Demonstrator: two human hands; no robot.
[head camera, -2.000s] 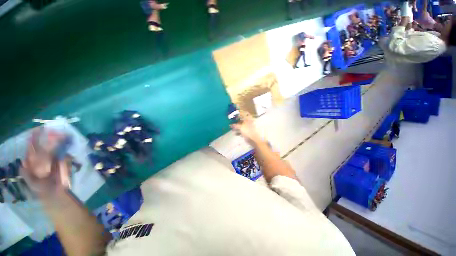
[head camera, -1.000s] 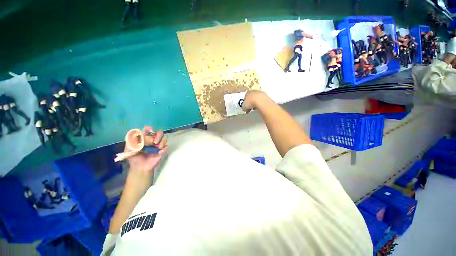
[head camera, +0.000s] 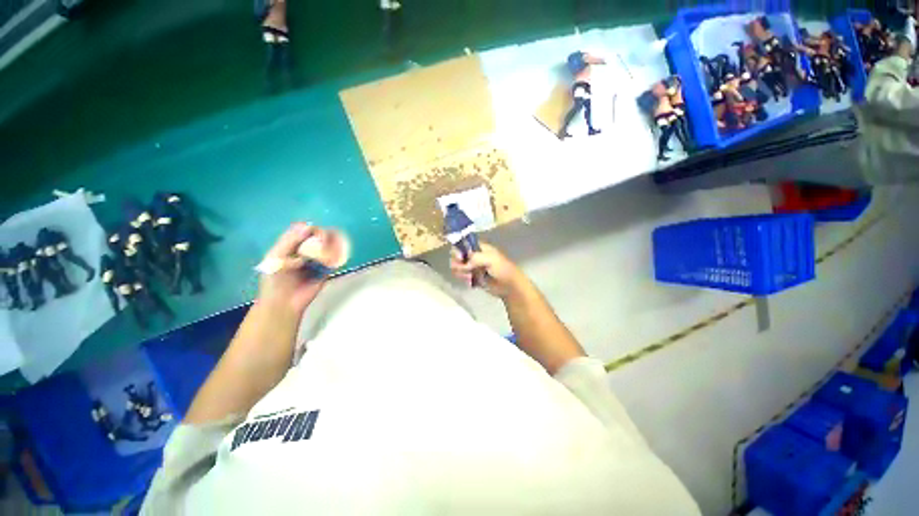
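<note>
My right hand (head camera: 486, 270) is shut on a leg part (head camera: 461, 231) with a navy hip piece and a pale band. The hip end lies over the small white pad (head camera: 474, 206) on the spotted cardboard (head camera: 426, 151); whether it touches is unclear. My left hand (head camera: 292, 272) is shut on a pale pinkish round cup (head camera: 329, 247), blurred, at the bench's front edge. A pale strip sticks out left of that hand, and something dark shows under the cup. A pile of leg parts (head camera: 151, 252) lies on the teal bench to the left.
More leg parts (head camera: 42, 264) lie on a white sheet at far left. Figures (head camera: 581, 93) lie on the right white sheet (head camera: 625, 151). Blue crates (head camera: 700, 131) with figures stand beyond it. Below are another blue crate (head camera: 734, 250) and a red one (head camera: 818, 199). A person's sleeve (head camera: 892, 121) shows far right.
My right hand has drawn back toward me, and the leg part now shows in it over the pad. My left hand stays near the bench edge; its cup has turned and is blurred. The view has shifted slightly.
</note>
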